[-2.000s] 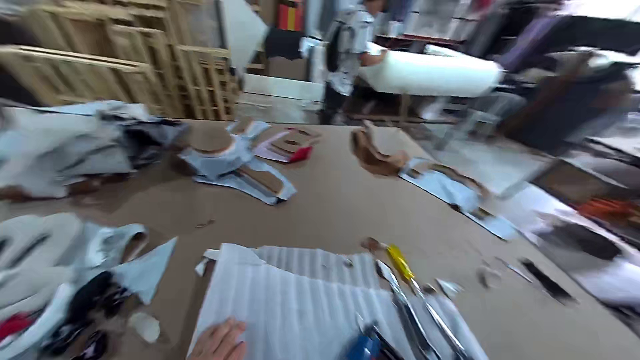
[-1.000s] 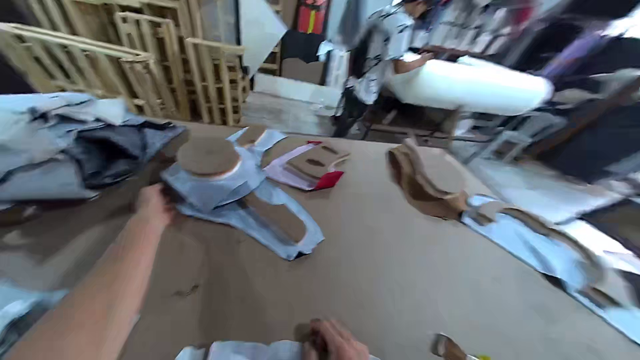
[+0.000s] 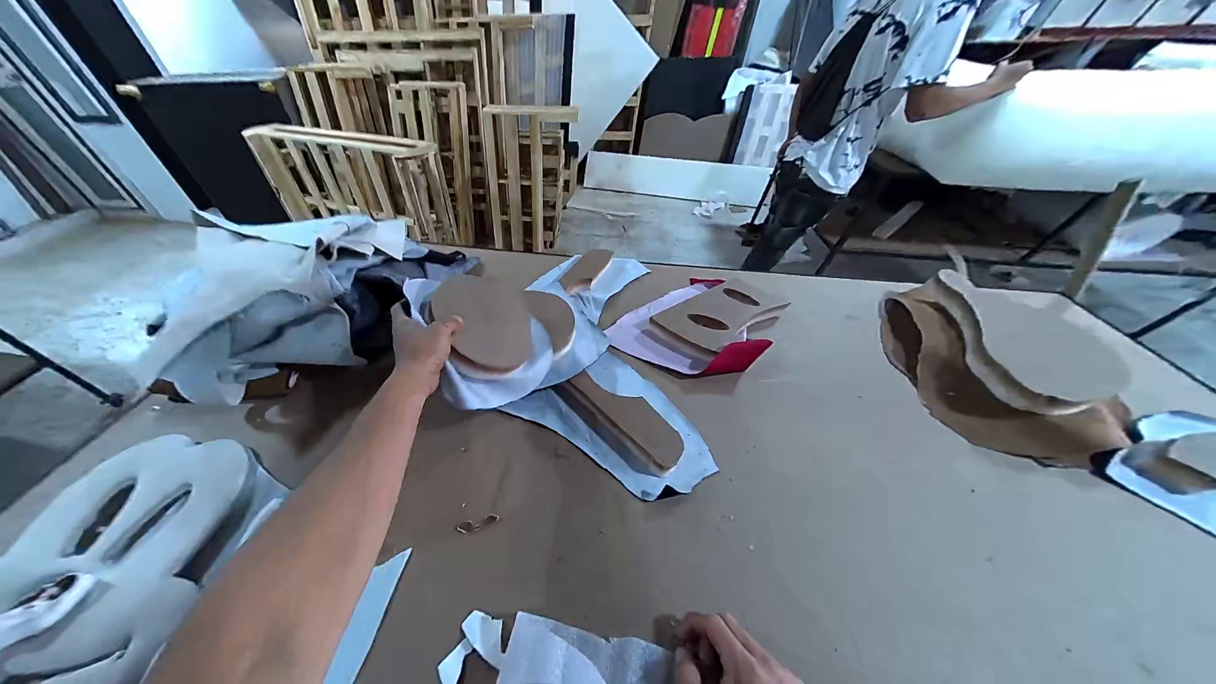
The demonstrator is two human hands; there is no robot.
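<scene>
My left hand (image 3: 423, 347) grips the left edge of a rounded brown board piece (image 3: 489, 323) backed with pale blue fabric. Under and beside it lie more pieces, one a long rounded board on blue fabric (image 3: 627, 418). Just right of these is a board with oval holes (image 3: 708, 318) on pink and red fabric. At the bottom edge my right hand (image 3: 727, 651) rests with curled fingers at the edge of a white foam sheet (image 3: 579, 655); whether it grips the sheet cannot be told.
Heaped grey fabric (image 3: 313, 304) lies at the table's far left, a padded white shape with openings (image 3: 123, 532) nearer. Curved brown pieces (image 3: 1007, 370) lie on the right. Beyond the table (image 3: 836, 532) stand wooden frames (image 3: 380, 161) and a person (image 3: 845, 104) by a large white roll (image 3: 1073, 133).
My left hand, out of view two seconds ago, reached the blue-backed pieces and now has hold of one. The view has swung left and up; the tools seen earlier are out of view.
</scene>
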